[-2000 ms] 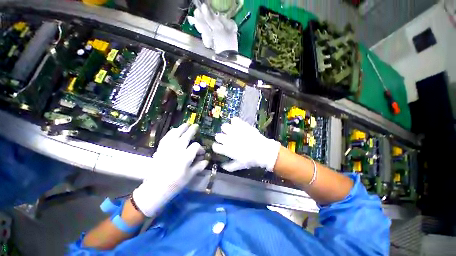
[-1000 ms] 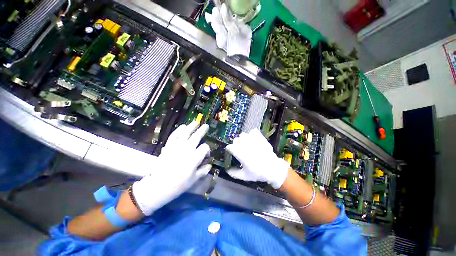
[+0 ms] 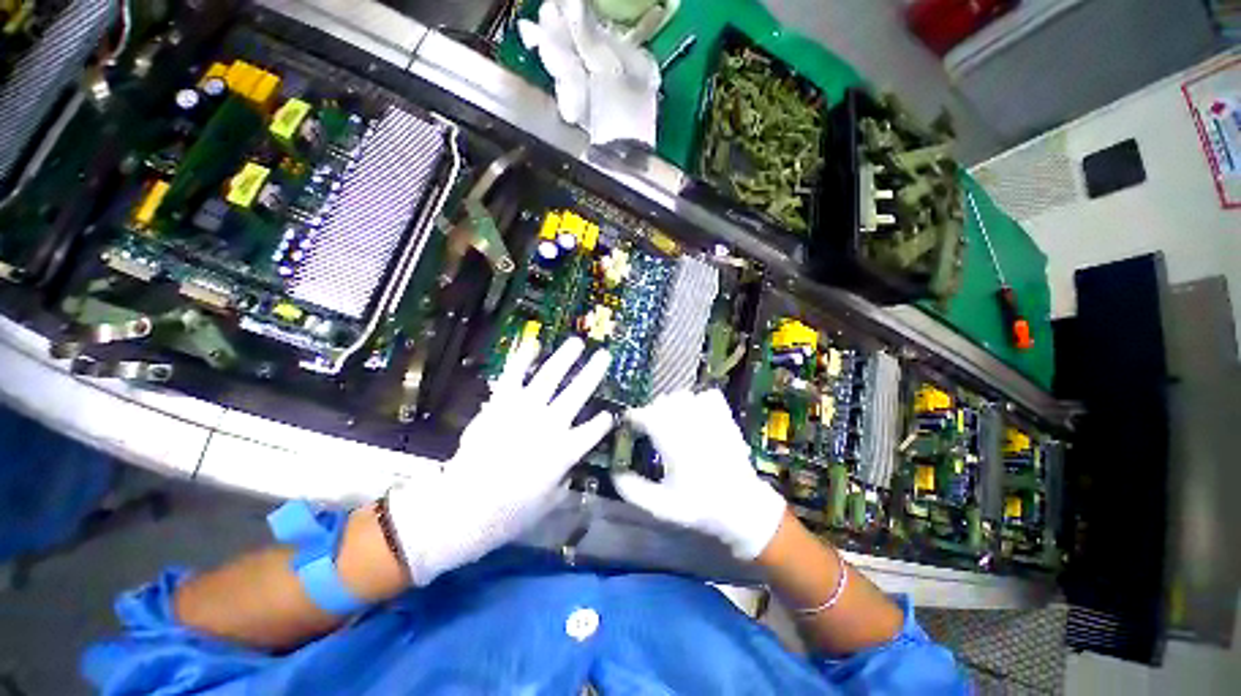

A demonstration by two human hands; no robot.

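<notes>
A green circuit board (image 3: 599, 306) with yellow blocks and a grey ribbed heat sink (image 3: 685, 326) sits in a black carrier in front of me. My left hand (image 3: 510, 456), in a white glove, lies over the board's near left corner with its fingers apart and nothing visible in it. My right hand (image 3: 705, 465), also gloved, is at the near edge below the heat sink, thumb and fingers curled around a small dark spot. Whether it holds a clip there is hidden. The two hands nearly touch.
A larger board (image 3: 259, 204) in its carrier is on the left; smaller boards (image 3: 830, 408) run right to a dark machine (image 3: 1116, 449). Behind the rail are spare gloves (image 3: 599, 82), a bin of small clips (image 3: 762, 129), a bin of longer pieces (image 3: 909, 204) and a screwdriver (image 3: 1010, 306).
My left hand has opened, its fingers spreading forward over the board's corner. My right hand stays near the board's near edge. The view has shifted and turned a little.
</notes>
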